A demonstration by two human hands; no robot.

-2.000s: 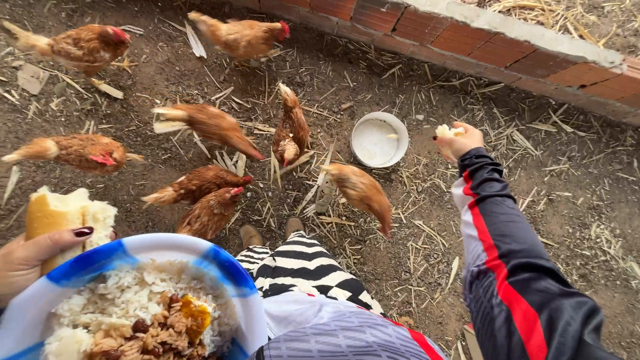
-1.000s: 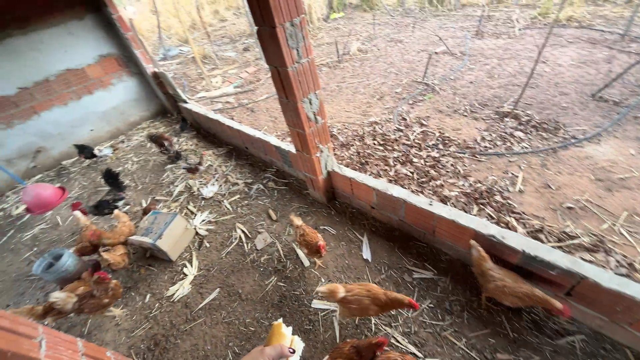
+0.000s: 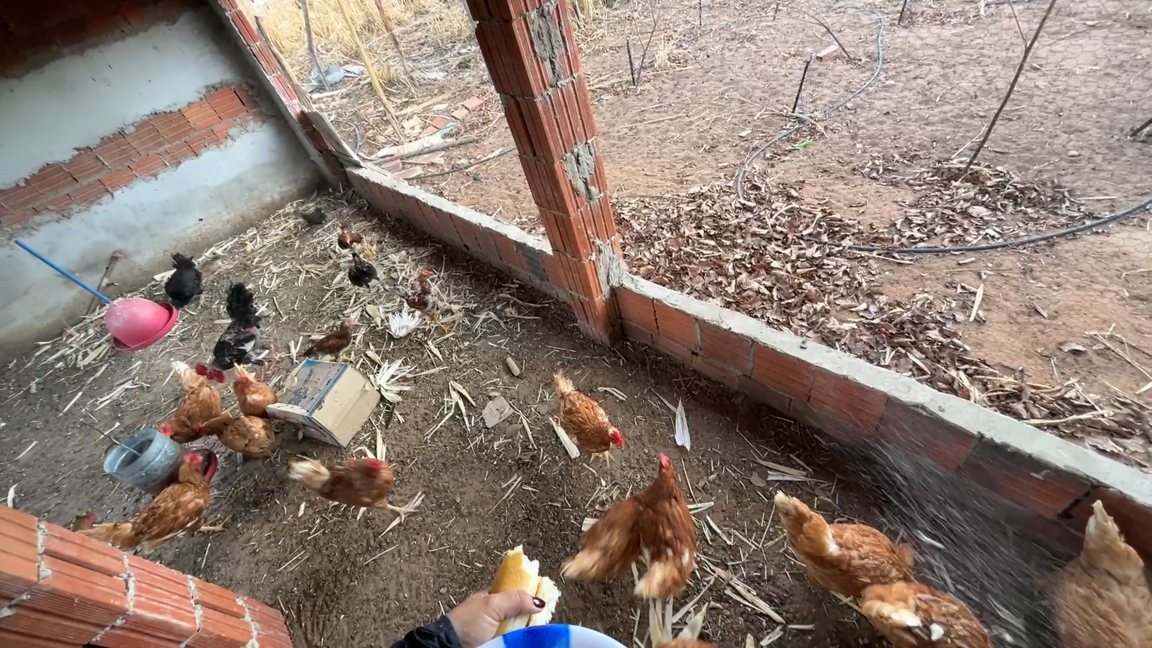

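At the bottom middle of the head view, my left hand (image 3: 490,615) grips a torn piece of bread (image 3: 517,576), its thumb with a dark painted nail lying across the crust. Just below the bread shows only the rim of a blue and white plate (image 3: 549,637); whatever lies on it is cut off by the frame. My right hand is out of view. Brown hens (image 3: 661,531) stand on the dirt floor to the right of the bread, and another hen (image 3: 587,421) bends its head down farther off.
A low brick wall (image 3: 810,378) with a brick pillar (image 3: 558,171) runs along the right. To the left are a cardboard box (image 3: 328,400), a bucket (image 3: 144,457), a hanging pink feeder (image 3: 139,322) and several more chickens. A brick corner (image 3: 108,594) juts in at lower left.
The view has swung up from the floor by my feet to the pen. My right hand, at the right with a small pale morsel two seconds ago, has left the view. Hens have shifted about.
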